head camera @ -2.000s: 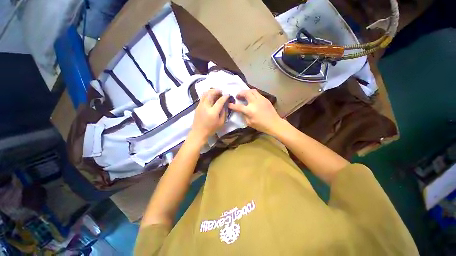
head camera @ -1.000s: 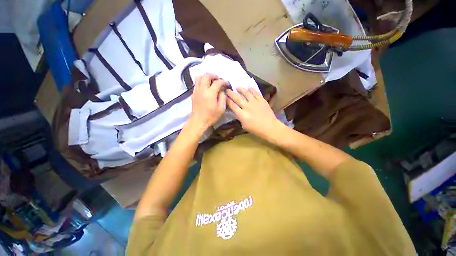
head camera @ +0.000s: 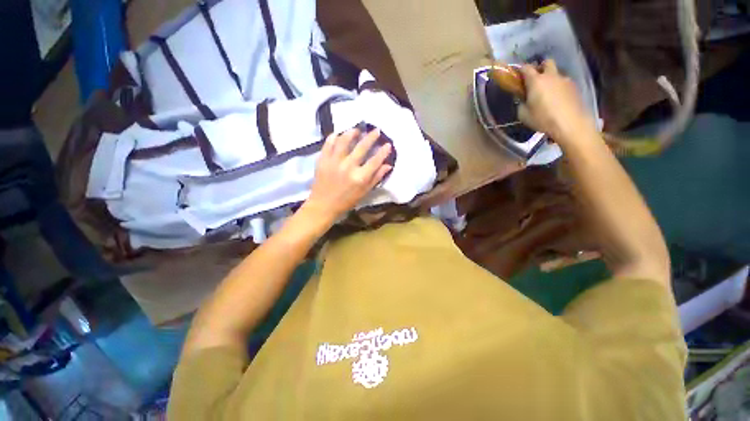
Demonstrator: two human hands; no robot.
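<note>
A brown garment [head camera: 349, 37] lies spread with its white lining [head camera: 234, 125], crossed by dark brown bands, facing up. My left hand [head camera: 352, 168] rests with spread fingers on the lining's right end, over a small dark patch. What lies under the palm is hidden. A long white strip with a dark edge [head camera: 247, 187] lies along the lining's front. My right hand [head camera: 549, 97] is closed round the orange-brown handle of the steam iron [head camera: 503, 105]. The iron sits on the pale scorched plate [head camera: 581, 62], its tip to the upper left.
Tan cardboard [head camera: 448, 70] covers the table between garment and iron. A ribbed hose [head camera: 684, 99] curves up from the iron at the right. Heaped brown cloth [head camera: 514, 215] lies below the iron. A blue padded shape [head camera: 97, 45] stands at the upper left.
My right hand has left the lining, moved to the upper right and taken hold of the iron's handle. My left hand has stayed on the lining, now flatter. The camera view has shifted.
</note>
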